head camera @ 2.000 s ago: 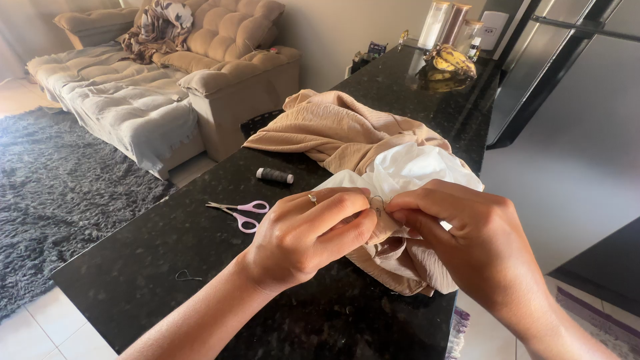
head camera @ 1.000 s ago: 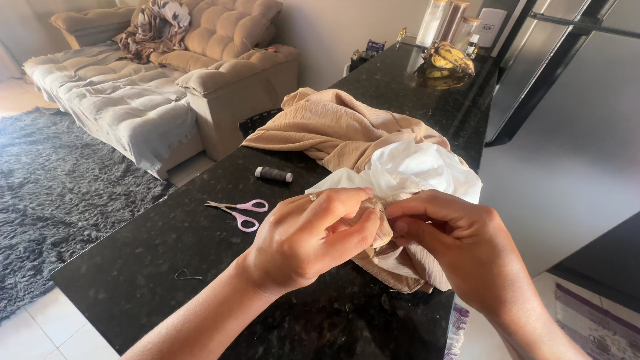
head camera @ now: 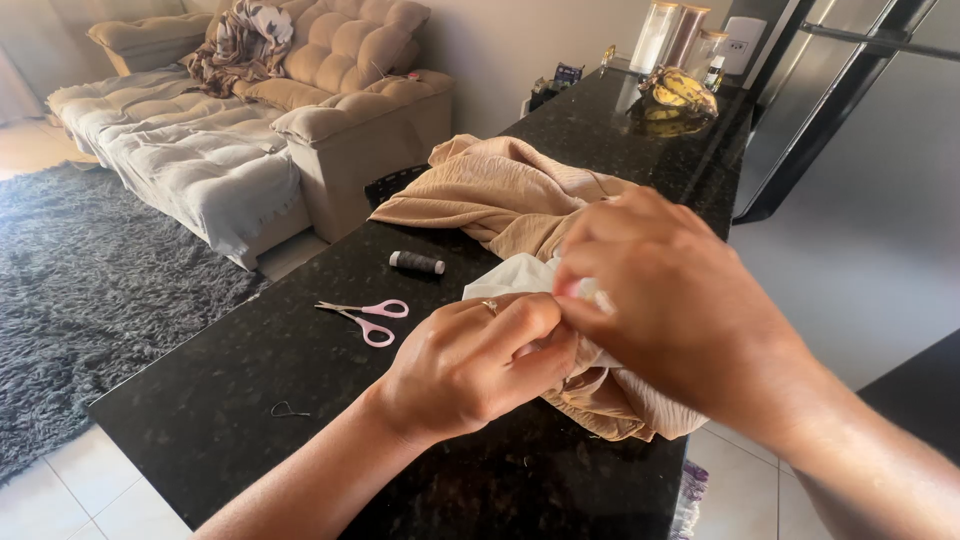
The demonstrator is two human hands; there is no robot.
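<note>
My left hand (head camera: 480, 360), with a ring on one finger, pinches a fold of the tan crinkled fabric (head camera: 502, 187) over the black stone counter (head camera: 247, 390). My right hand (head camera: 645, 292) is raised against it, thumb and forefinger together by the left fingertips; whether a needle or thread is between them cannot be told. White cloth (head camera: 510, 276) lies bunched under and behind both hands. To the left of the cloth are a spool of dark thread (head camera: 417, 262) and small scissors with pink handles (head camera: 375, 321), blades slightly apart. A short loose thread (head camera: 289, 410) lies nearer the counter's left corner.
Bananas (head camera: 682, 94) and lidded glass jars (head camera: 660, 37) stand at the counter's far end. A refrigerator (head camera: 862, 187) is on the right. Beyond the counter's left edge are a shaggy grey rug (head camera: 97, 300) and a beige sofa (head camera: 360, 135). A dark chair back (head camera: 390, 184) touches the far left edge.
My right hand has risen and turned over, now covering part of the white cloth. My left hand keeps its grip on the fabric in nearly the same place.
</note>
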